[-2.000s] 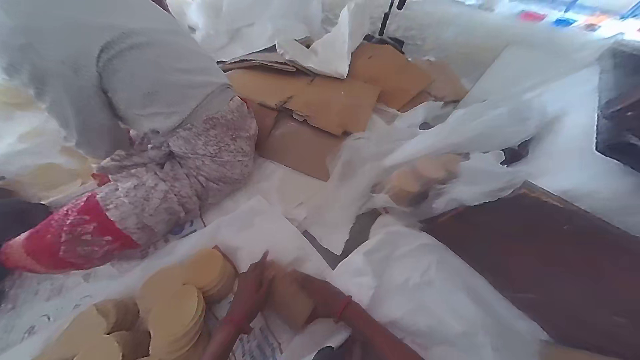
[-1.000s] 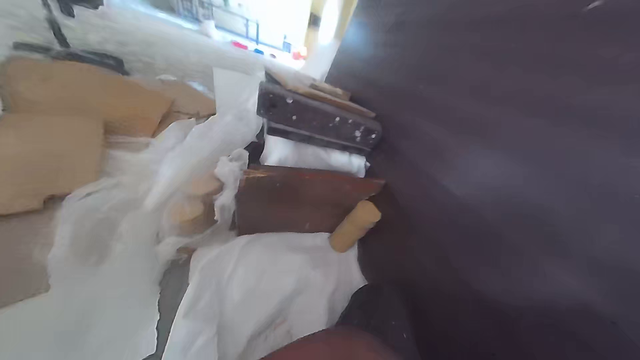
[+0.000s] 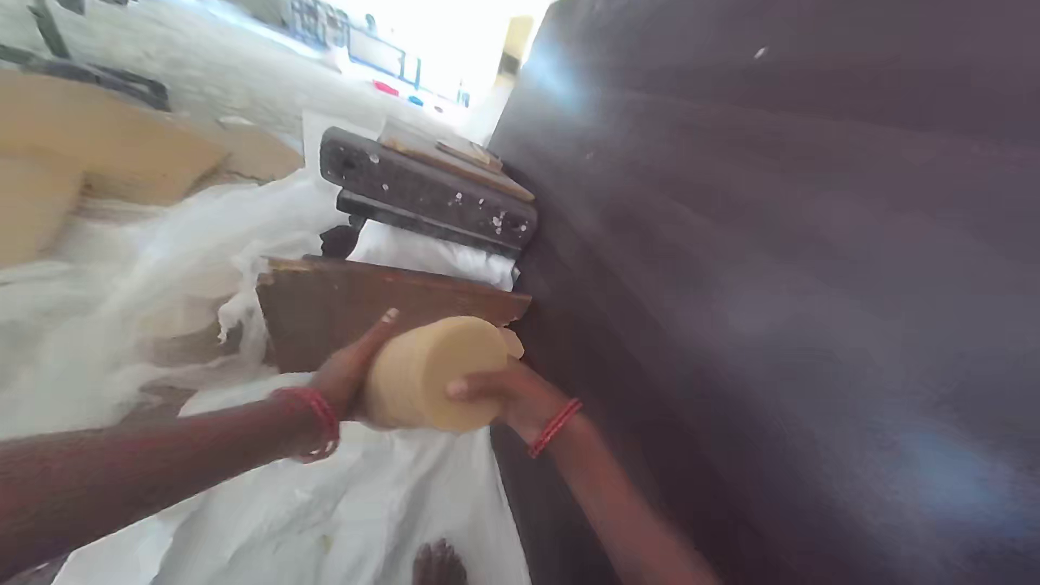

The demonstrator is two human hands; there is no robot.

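Note:
A thick stack of round tan discs [image 3: 435, 374] lies on its side between my two hands. My left hand [image 3: 353, 366] presses against the stack's left end, thumb pointing up. At the other end my right hand [image 3: 508, 394] holds the flat round face with its thumb across it. Each wrist wears red bangles. Part of another tan piece [image 3: 512, 343] shows just behind the stack, by the dark panel. Behind my hands is a brown wooden board [image 3: 325, 305]. My fingers under the stack are hidden.
A large dark smooth panel [image 3: 772, 284] fills the right side. White sheeting [image 3: 366, 504] lies below my hands, with a foot at the bottom edge. Beyond the board stands a dark paint-spotted bar [image 3: 431, 191]. Cardboard sheets [image 3: 106, 146] lie at upper left.
Both hands have come into clear view around a disc stack; one second ago a tan roll-shaped stack stood alone by the dark panel. The view has swung right since two seconds ago.

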